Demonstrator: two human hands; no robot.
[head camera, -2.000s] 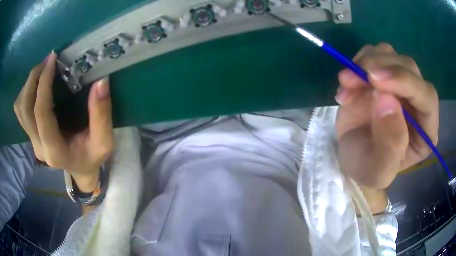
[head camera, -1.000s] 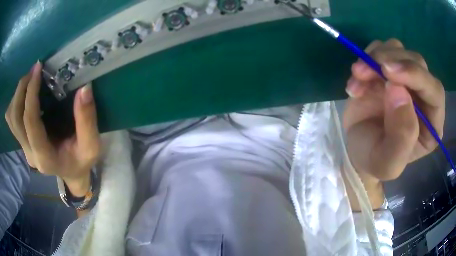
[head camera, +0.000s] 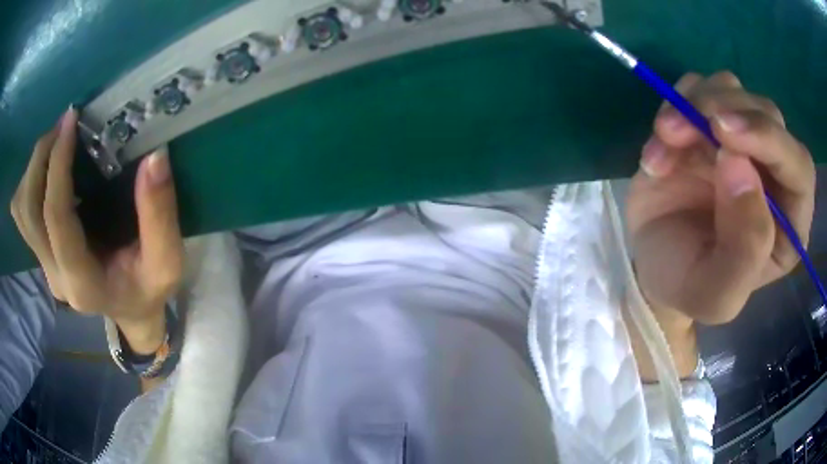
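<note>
A grey metal bar (head camera: 272, 86) lies on a green mat, cut off by the top edge at its right part. Several small square parts with round centres sit along it, such as one small square part (head camera: 238, 62), with pale tabs beside them. My left hand (head camera: 104, 227) grips the bar's left end between thumb and fingers. My right hand (head camera: 725, 199) holds a fine brush (head camera: 669, 98) with a blue handle like a pen. Its tip is at the bar's right end, near the last part, which is partly out of view. Whether it touches cannot be told.
The green mat (head camera: 381, 145) extends under and around the bar, its near edge against my white clothing. A light sleeve (head camera: 20, 331) shows at the far left. Blurred floor and equipment show in the lower corners.
Compared with the earliest frame, the bar and my left hand appear shifted left in the picture. The brush tip has moved from the fifth part to the bar's right end.
</note>
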